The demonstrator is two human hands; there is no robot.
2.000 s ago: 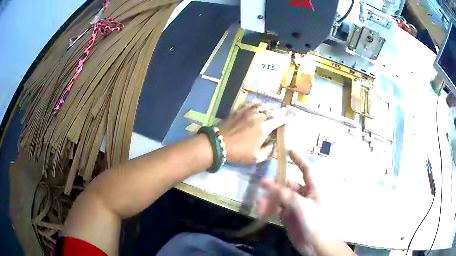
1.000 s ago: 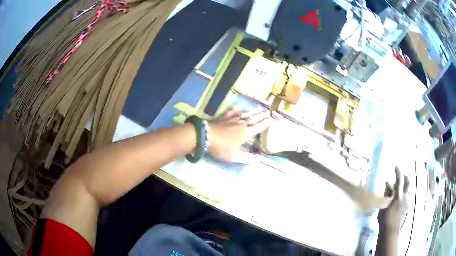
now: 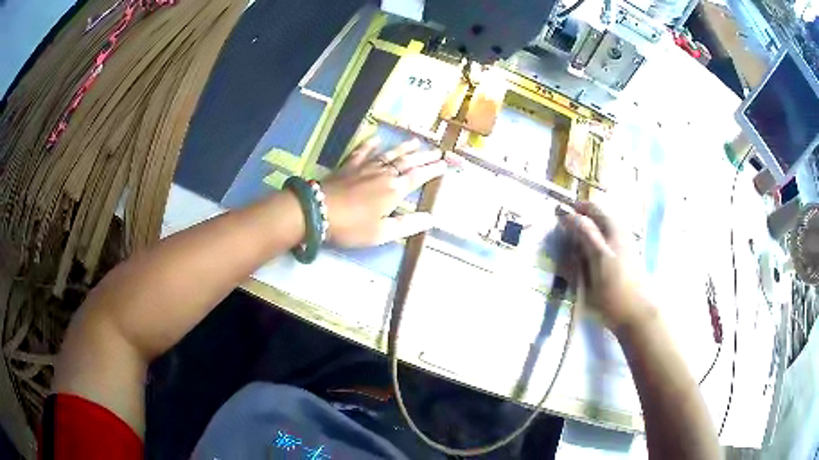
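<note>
A brown strap handle [image 3: 410, 269] runs from the brass-yellow clamp frame [image 3: 532, 87] down past the table's front edge, loops in a U and rises to my right hand. My left hand [image 3: 368, 199] lies flat with fingers apart, its fingertips at the strap just below the clamp. My right hand [image 3: 600, 260] grips the strap's other end near the clamp's right foot; the fingers partly hide that end. The pale template plate [image 3: 476, 256] lies under the strap, with a small dark square piece [image 3: 512, 232] on it.
The dark sewing machine head [image 3: 489, 27] stands above the clamp. A thick strap bundle [image 3: 135, 117] with a red-pink cord [image 3: 92, 76] lies at left. A control screen [image 3: 783, 112] is at right, and thread snips [image 3: 714, 314] lie on the table's right.
My right hand swung far right with the strap, then came back in beside the clamp's right foot. The strap now hangs in a U loop. My left hand stays by the clamp.
</note>
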